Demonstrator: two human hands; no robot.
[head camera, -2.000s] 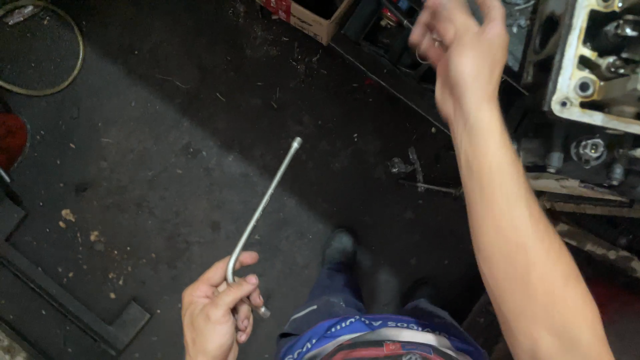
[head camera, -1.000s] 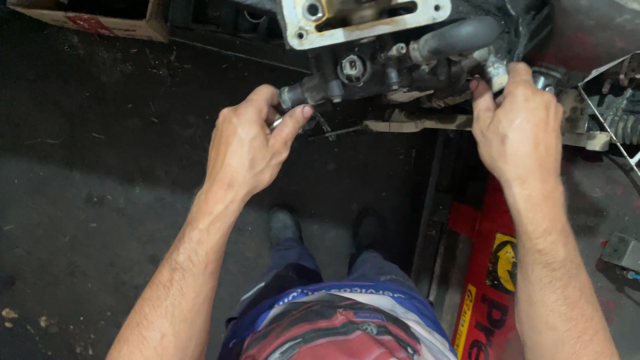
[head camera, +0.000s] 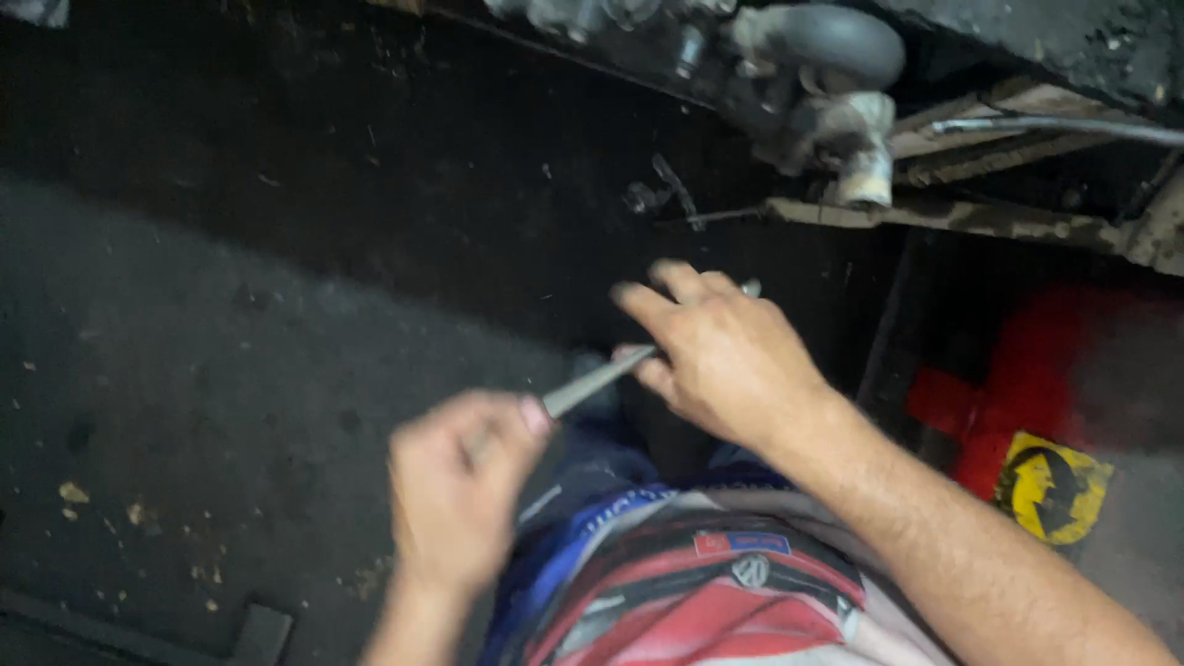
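A slim metal bar tool (head camera: 594, 381), blurred by motion, slants between my two hands in front of my body. My left hand (head camera: 462, 481) is closed on its lower left end. My right hand (head camera: 731, 347) is around the other end, its fingers partly spread, and a metal tip shows past its knuckles. Beyond the hands, at the upper right, is the engine assembly with a dark curved hose (head camera: 832, 42) and a dirty light-coloured pipe outlet (head camera: 865, 153). Both hands are apart from it.
A worn metal bar (head camera: 953, 220) runs along the right below the engine. A thin metal rod (head camera: 1064, 125) lies above it. Red equipment with a yellow sticker (head camera: 1054, 486) stands at right. A dark metal frame piece (head camera: 264, 634) lies on the stained floor (head camera: 231, 370) at lower left.
Both hands have come back from the engine parts toward my body. The metal bar is now held between them; two seconds ago my left hand alone held a bent metal tool.
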